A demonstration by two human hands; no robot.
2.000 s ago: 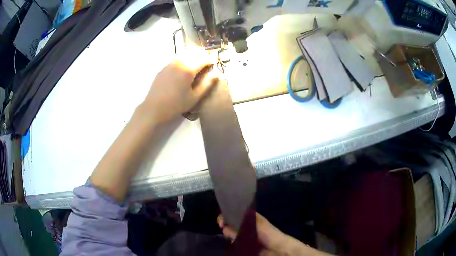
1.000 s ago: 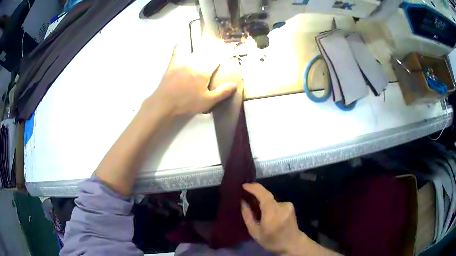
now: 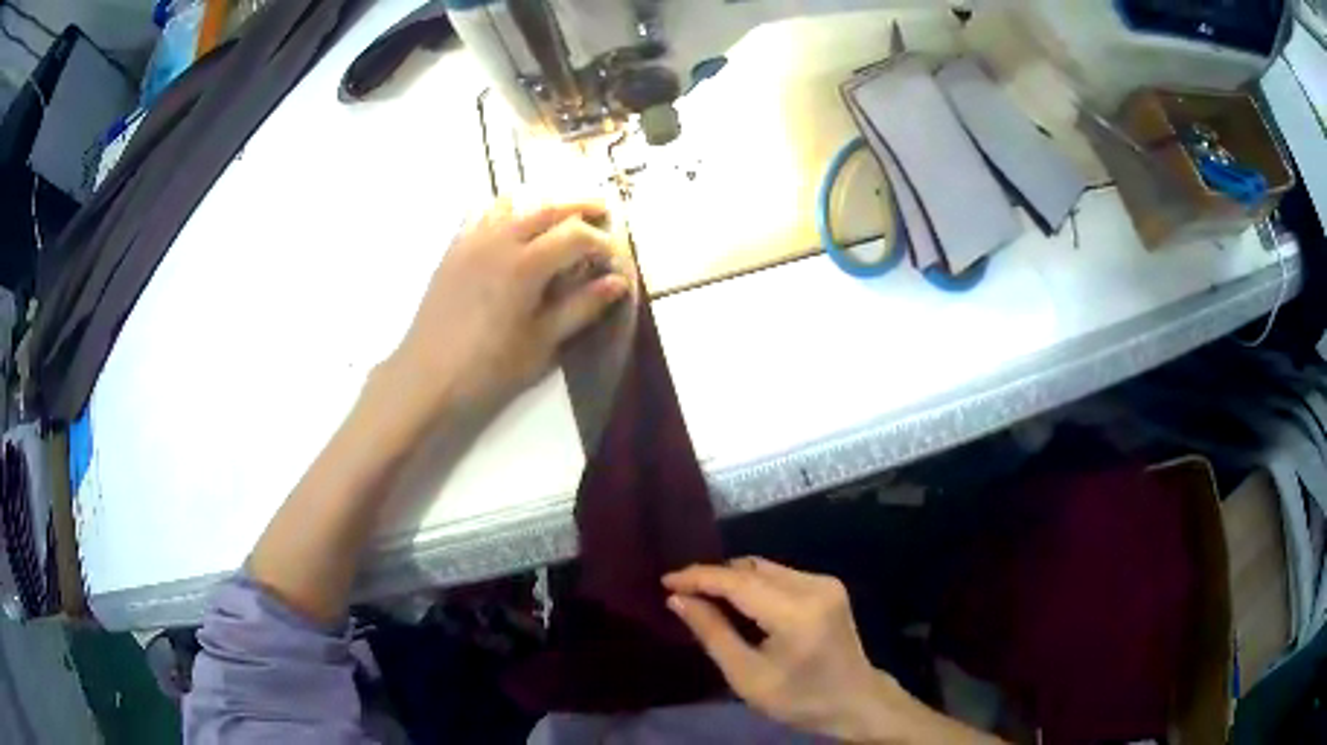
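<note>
A maroon fabric piece [image 3: 635, 510] hangs from the sewing machine's bed over the table's front edge towards the lap. A grey-brown strip [image 3: 594, 381] shows along its upper left side. My left hand [image 3: 517, 291] lies on the fabric just in front of the presser foot [image 3: 587, 128], its fingers bent and pressing it down. My right hand [image 3: 779, 633] is below the table edge and pinches the maroon fabric's right edge between thumb and forefinger. Bright lamp glare hides the stitching spot.
Blue-handled scissors [image 3: 851, 218] lie right of the needle, partly under pale grey cut pieces [image 3: 946, 175]. A brown parts box [image 3: 1201, 175] stands far right. Dark strips [image 3: 175, 189] drape over the table's left side. A maroon pile [image 3: 1092, 611] sits in a carton at lower right.
Since two seconds ago, maroon fabric has come up over the table edge beside the grey-brown strip. My right hand has shifted from under the strip to the maroon edge. The view has shifted slightly.
</note>
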